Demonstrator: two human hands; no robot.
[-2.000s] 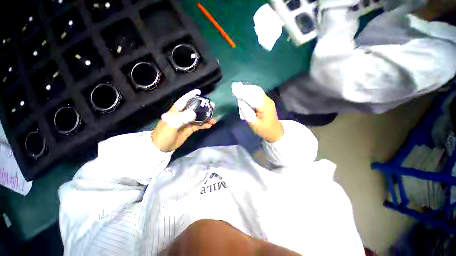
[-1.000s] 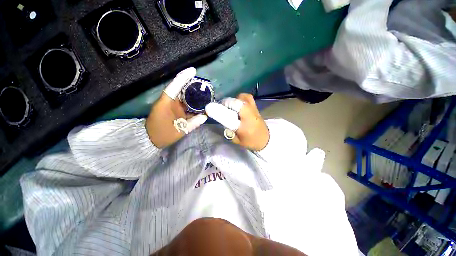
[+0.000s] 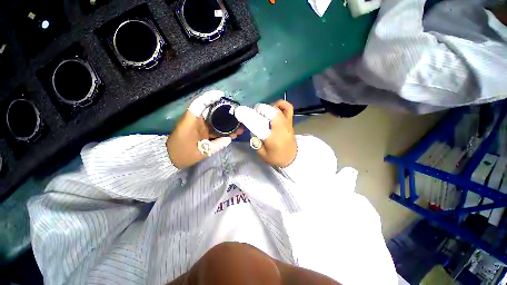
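A round watch unit [image 3: 224, 118] with a dark glossy face and silvery rim is held above my lap, face up, with a small white patch near its upper right edge. My left hand [image 3: 194, 131], with white finger cots, grips the unit's left side and lower rim. My right hand [image 3: 271, 132], also with white cots, has its fingertips at the unit's right edge. A wiping cloth cannot be told apart from the white cots. The black foam tray [image 3: 183, 64] at upper left holds several similar units, one per pocket.
The green bench [image 3: 289, 44] runs behind my hands. A white wipe [image 3: 319, 5] lies at the top edge, beside a white tray corner [image 3: 364, 5]. A neighbour's white sleeve [image 3: 433, 61] is at upper right. A blue rack [image 3: 445, 183] stands at right.
My right hand has come from apart to the unit in my left hand. The view has moved closer to the tray. Over the last second, the right fingertips moved up along the unit's right edge.
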